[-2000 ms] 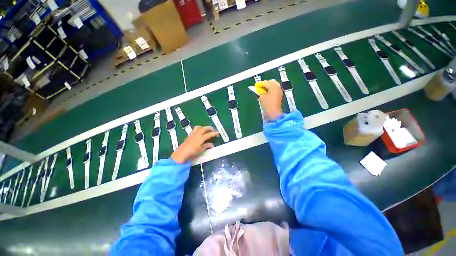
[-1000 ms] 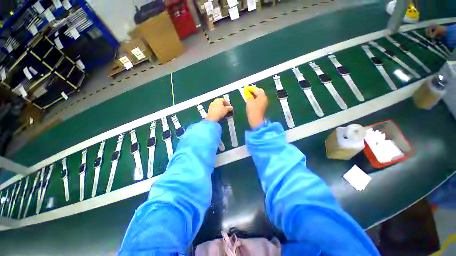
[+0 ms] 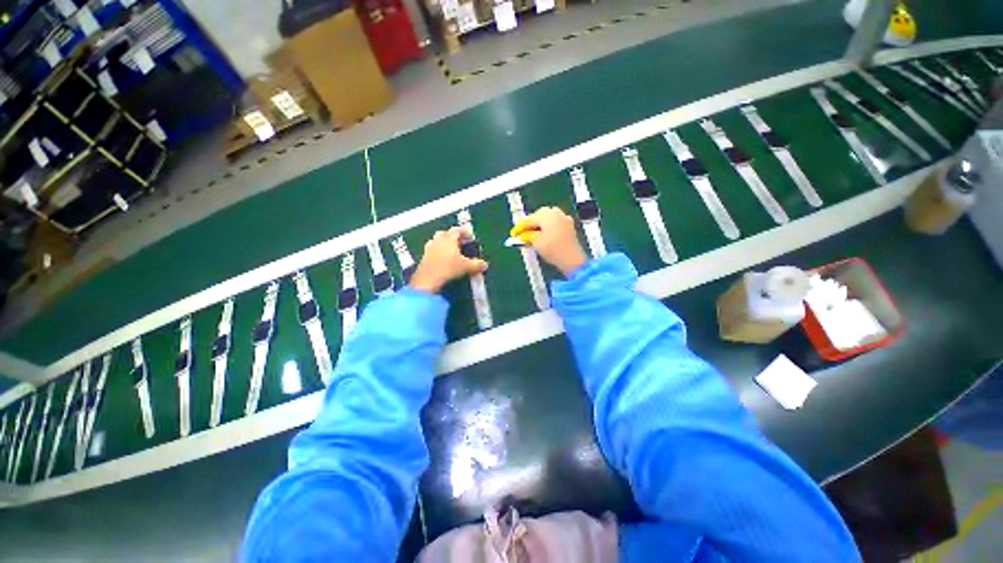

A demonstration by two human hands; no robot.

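Observation:
Smartwatches with pale straps and dark faces lie across the green conveyor belt (image 3: pixel 418 311). My right hand (image 3: pixel 553 236) holds a yellow wiping item with a white tip (image 3: pixel 521 234) over a watch (image 3: pixel 536 275); the hand covers that watch's face. My left hand (image 3: pixel 445 260) is at the neighbouring watch (image 3: pixel 480 299) to the left, fingers bent around its dark face; whether they grip it is hard to tell. Another watch (image 3: pixel 586 209) lies just right of my right hand.
On the bench at right are a red tray (image 3: pixel 892 311) with white wipes, a tan box with a white roll (image 3: pixel 759 305), a white card (image 3: pixel 785 381) and a tan bottle (image 3: pixel 941 198). Pale rails (image 3: pixel 704 260) border the belt. Cartons and shelving stand behind.
My left hand went from the near rail to the watches and now sits slightly left of where it was a second ago. My right hand with the yellow item moved left, then slightly lower.

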